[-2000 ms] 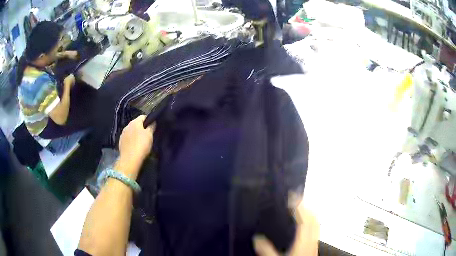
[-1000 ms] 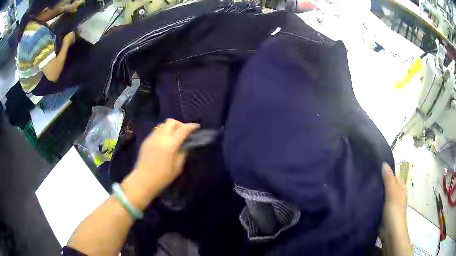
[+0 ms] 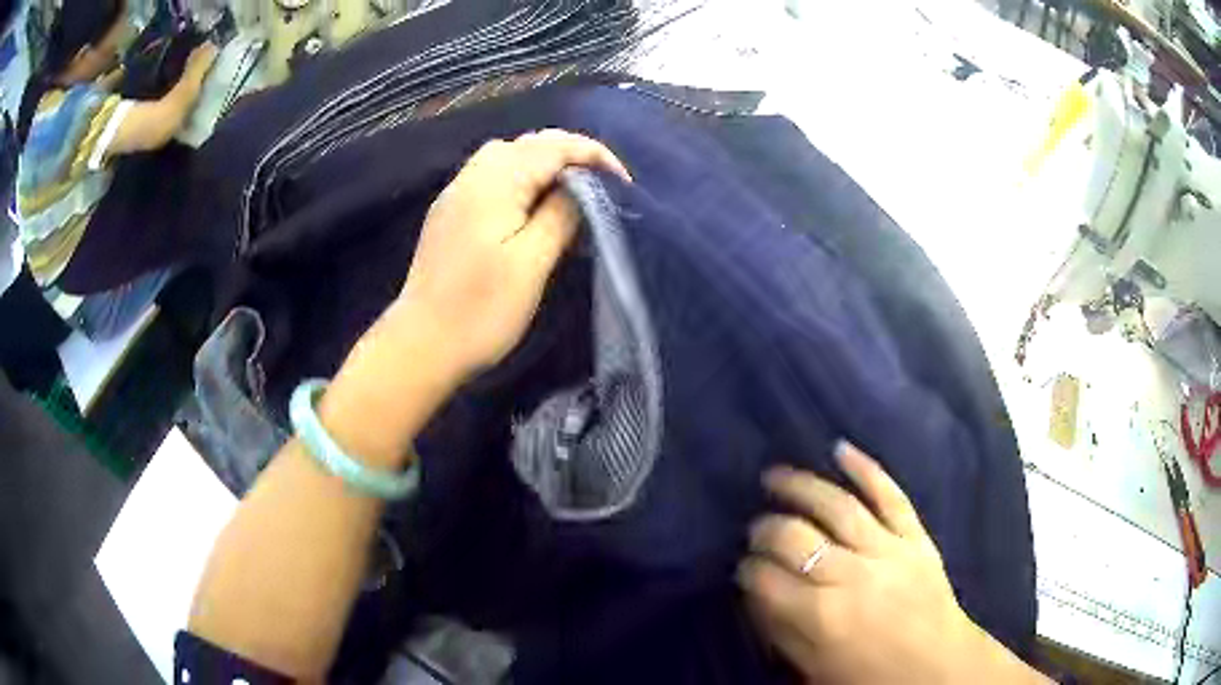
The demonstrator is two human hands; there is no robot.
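A large dark navy garment panel covers the lap and the table's front edge. A grey-and-white striped lining opening with a pale overlocked edge shows in its middle. My left hand, with a green bangle on the wrist, pinches the upper end of that edge and holds it up. My right hand, with a ring, lies on the navy cloth to the right, fingers spread and slightly curled. Whether it grips any cloth is not clear.
Stacked dark cut pieces with pale edges lie at the upper left. Orange-handled snips and red-handled scissors lie at the right, near the sewing machine. A white board is at lower left. A person in a striped shirt sits at upper left.
My left hand has moved up and right and now holds the lining edge, which is lifted and stretched. My right hand has moved left from the panel's right edge onto the cloth.
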